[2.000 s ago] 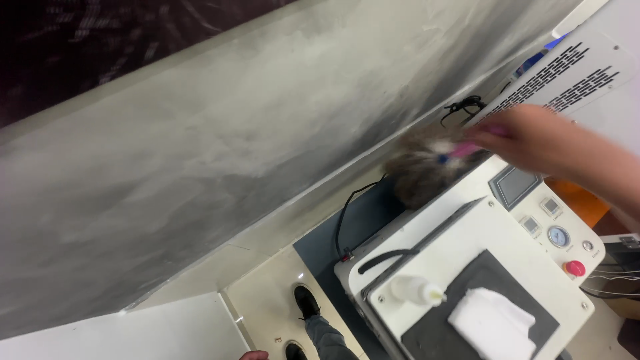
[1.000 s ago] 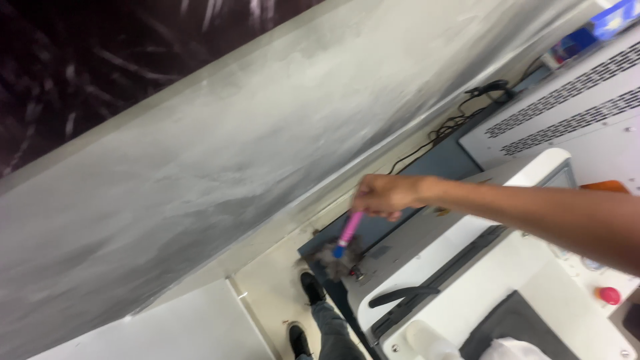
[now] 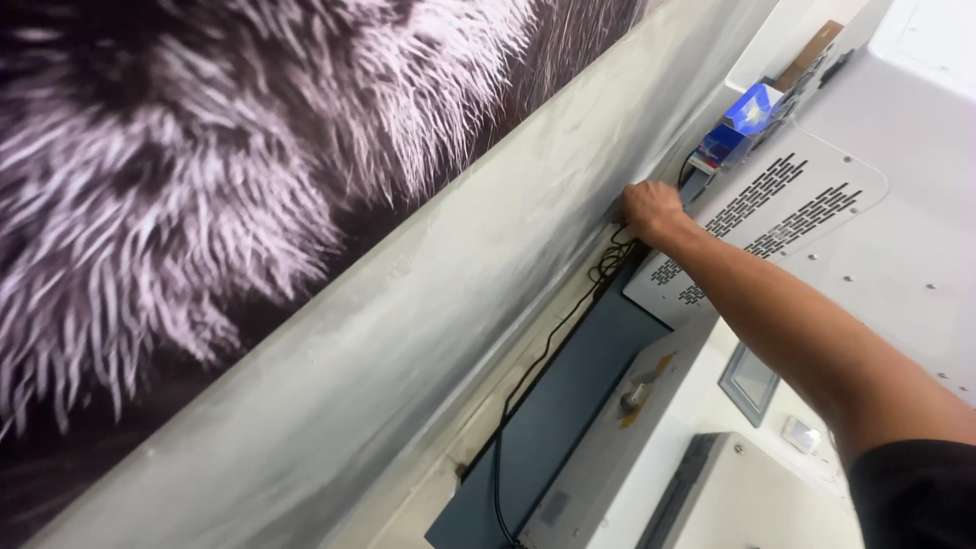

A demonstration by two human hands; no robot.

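My right hand (image 3: 653,210) is in the narrow gap between the grey wall (image 3: 457,267) and the white metal machine housing with vent slots (image 3: 762,206). Its fingers are curled and point away from the camera, so what lies in the grip is hidden. Just below the hand a black cable (image 3: 606,263) lies in loops and runs down along the blue-grey tabletop (image 3: 572,389). The bare forearm crosses in front of the housing, with a black sleeve at the lower right. My left hand is out of view.
A blue box (image 3: 751,110) stands past the hand, between wall and housing. A second white machine (image 3: 663,427) with a small screen (image 3: 751,385) is at the lower right. A dark picture of long fur (image 3: 267,191) covers the upper left, above the wall's grey part.
My right hand has moved from above the near end of the tabletop to the far gap beside the vented housing. The pink-handled duster it held earlier is out of sight. The view has shifted.
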